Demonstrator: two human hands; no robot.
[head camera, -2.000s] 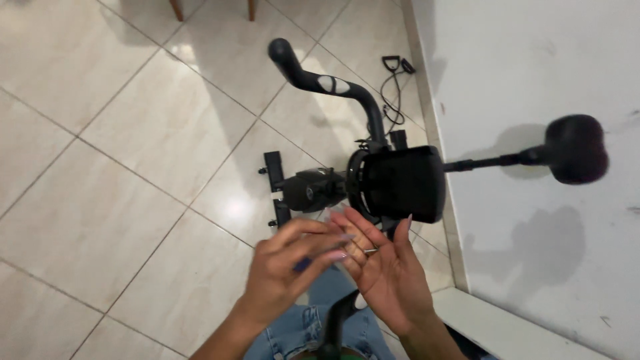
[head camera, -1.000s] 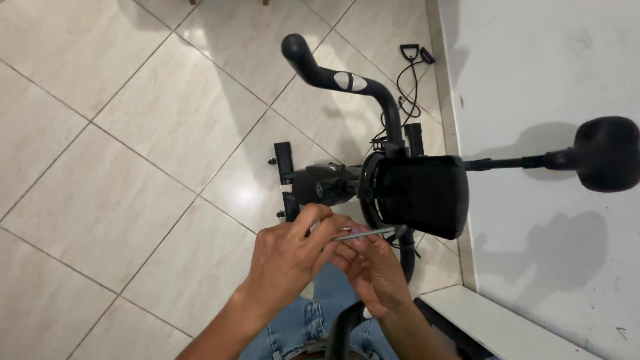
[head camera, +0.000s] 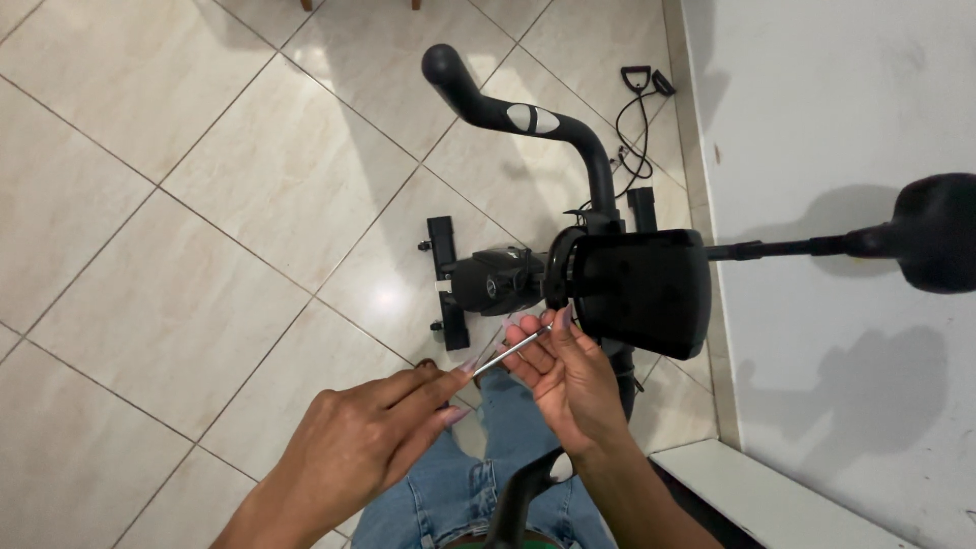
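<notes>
A thin metal rod (head camera: 512, 351), like a screwdriver shaft, slants between my two hands. My left hand (head camera: 374, 435), its back up, is closed on the lower end and hides whatever lies inside the fist. At the upper end, my right hand (head camera: 568, 374) pinches the tip between thumb and fingers, palm turned up and the other fingers curled. Whether something small is held at that tip cannot be told. Just above and right of my right hand is the black console (head camera: 640, 293) of an exercise bike, with a curved black handlebar (head camera: 560, 126) rising beyond it.
Below the console are the bike's body (head camera: 499, 282) and its black floor bar (head camera: 448, 282). A black padded part on a post (head camera: 934, 232) extends right by the white wall (head camera: 839, 91). A handled cord (head camera: 644, 130) lies on the tiles. A white ledge (head camera: 778, 488) is lower right.
My hands have drawn apart along the rod, so more of it shows than a second ago. Two seconds ago my right palm was spread wider, with a dark blue item in my left fingers.
</notes>
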